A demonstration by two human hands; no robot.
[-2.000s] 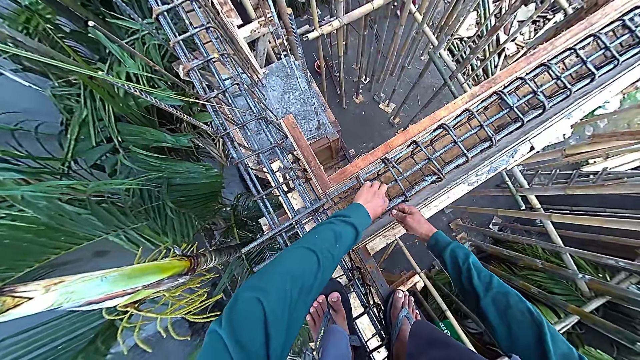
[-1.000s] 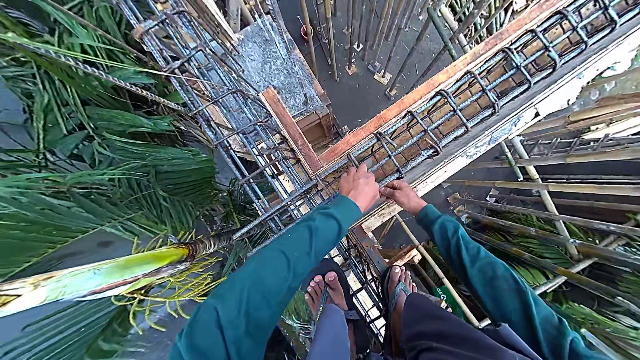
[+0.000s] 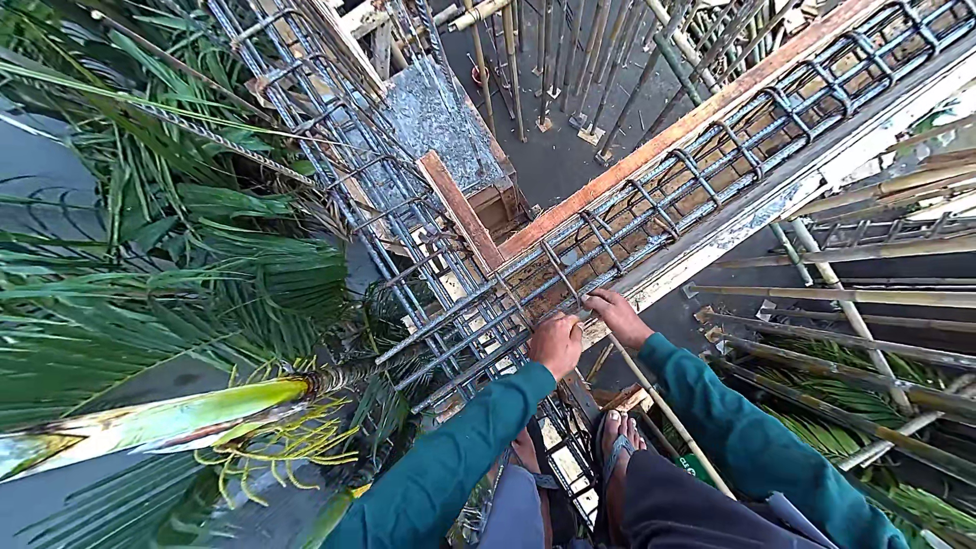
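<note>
A rebar cage (image 3: 648, 202) with steel stirrups lies in a wooden beam form and runs to the upper right. My left hand (image 3: 557, 343) is curled at the near edge of the cage, close to its crossing with a second rebar cage (image 3: 366, 160). Just to its right, my right hand (image 3: 616, 316) has its fingers bent at the lower bar beside a stirrup (image 3: 560, 271). The two hands nearly touch. Whatever lies between the fingers is too small to tell.
My sandaled feet (image 3: 621, 438) stand over the lower rebar and boards. Bamboo poles (image 3: 846, 293) fill the right side, far below. A palm trunk (image 3: 191, 412) and fronds are at left. A reddish plank (image 3: 460, 210) stands at the form's corner.
Both hands stay close together at the near side of the cage, with small changes in finger position. The view has shifted somewhat.
</note>
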